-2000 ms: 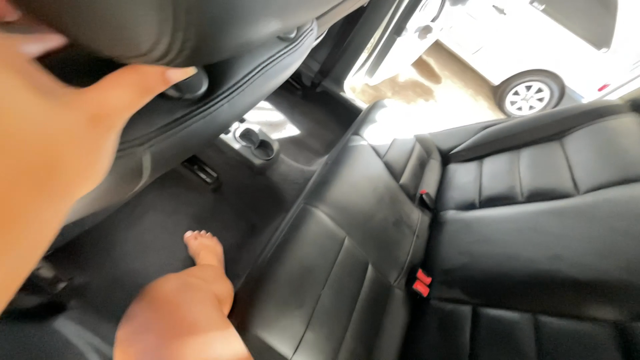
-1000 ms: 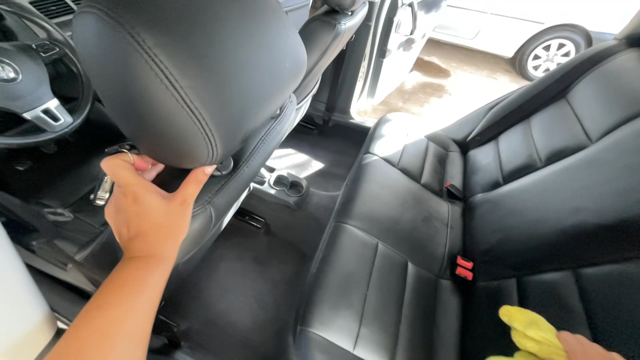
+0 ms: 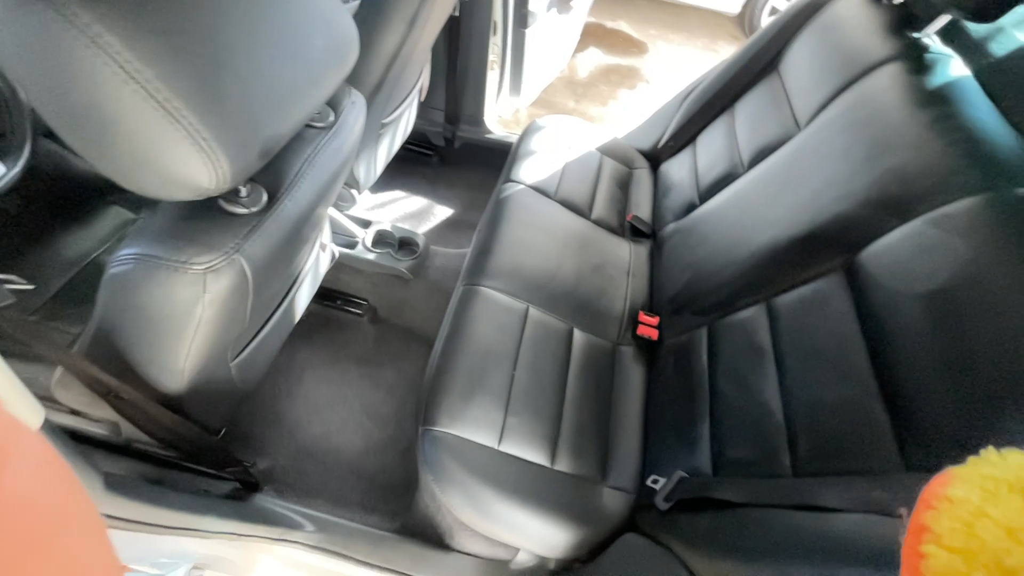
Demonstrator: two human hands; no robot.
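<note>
At the lower left edge is a blurred piece of skin, part of my left hand or arm (image 3: 48,504); its fingers cannot be made out. It is nearest the door sill and the front seat's side. In the lower right corner my right hand (image 3: 920,520) shows only as a narrow strip against a fluffy yellow cloth (image 3: 980,516), which it holds over the rear seat's near end. The black leather rear bench (image 3: 488,360) has red seat belt buckles (image 3: 648,326). A front seat's headrest (image 3: 216,88) stands at upper left on metal posts.
A seat belt with its metal tongue (image 3: 664,488) lies across the near end of the rear seat. The centre console's cup holders (image 3: 394,243) sit between the front seats. The far door (image 3: 552,48) stands open, with a car's wheel beyond. The dark floor (image 3: 336,424) lies below.
My left hand has come off the headrest's base, where it was one second ago. My bare leg, seen two seconds ago, is out of view. The yellow cloth is farther into the lower right corner.
</note>
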